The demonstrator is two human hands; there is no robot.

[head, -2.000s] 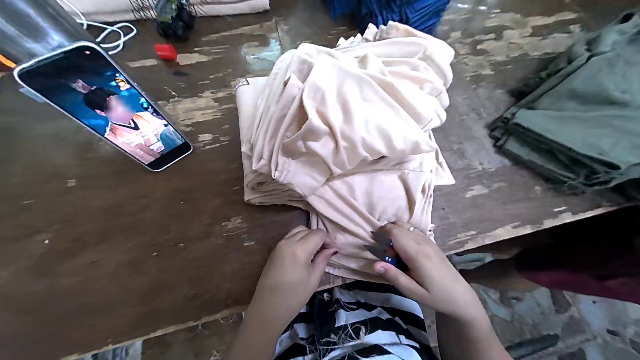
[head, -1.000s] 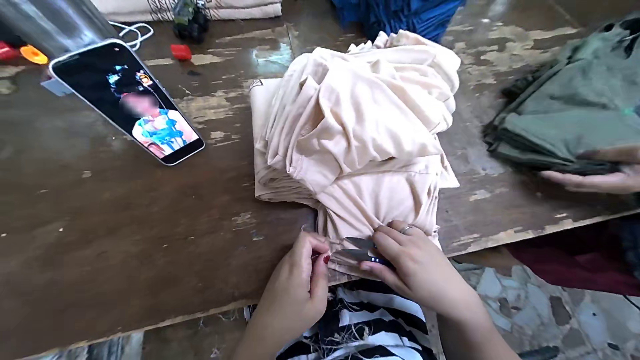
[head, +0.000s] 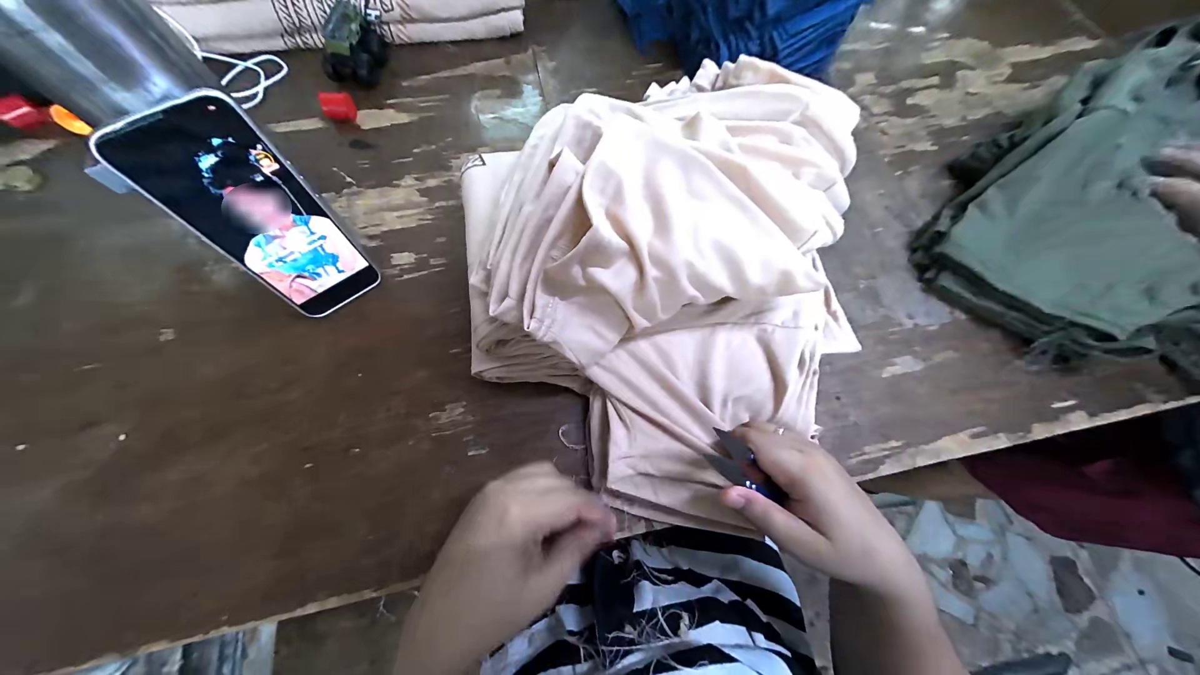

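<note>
A stack of cream fabric garments (head: 675,225) lies folded and bunched on the wooden table, its near end reaching the table's front edge. My right hand (head: 806,497) rests on that near end and holds small thread snips (head: 736,461), blades apart and pointing left. My left hand (head: 539,530) is at the near left corner of the cloth, blurred, with thumb and fingers close together; whether they pinch cloth or thread cannot be told. A striped black and white garment (head: 675,600) with loose threads covers my lap below.
A lit phone (head: 239,202) leans on a metal cylinder (head: 103,56) at left. Green garments (head: 1078,206) lie at right, another person's hand (head: 1177,183) over them. Blue fabric (head: 750,33), a toy vehicle (head: 353,42), a red piece (head: 337,106) and folded cloth (head: 450,21) are behind.
The snips' blades have drawn back from my left fingers, which they were beside one second ago. The other person's hand, absent two seconds ago, has moved up over the green garments.
</note>
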